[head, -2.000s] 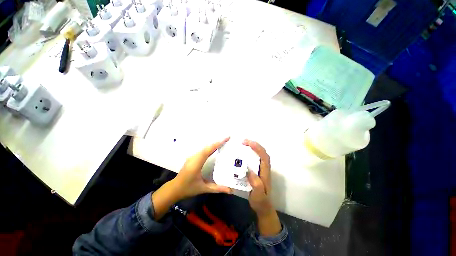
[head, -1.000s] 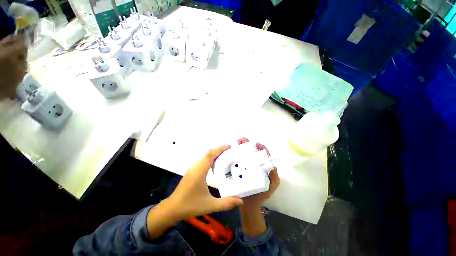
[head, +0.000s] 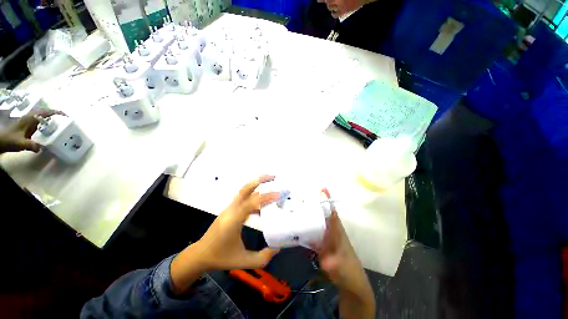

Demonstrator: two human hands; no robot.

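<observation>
A white plug adapter (head: 291, 219) is between my two hands above the table's front edge, blurred. My left hand (head: 231, 225) is at its left side, with fingers on its top edge and the thumb near its lower left corner. My right hand (head: 337, 245) holds its right side, partly behind it and blurred. A dark opening shows low on the adapter's near face. The plug prongs point to the right.
Several white adapters (head: 172, 76) stand at the back left. Another person's hand (head: 23, 135) touches an adapter (head: 68, 142) at far left. A translucent bottle (head: 389, 163), teal pad (head: 391, 112) and red pen (head: 362, 129) lie right. An orange-handled tool (head: 265, 285) is below the table edge.
The held adapter has been turned, so its socket face no longer shows towards me. My left fingers have shifted and spread. Another person's hand has come down onto the far-left adapter.
</observation>
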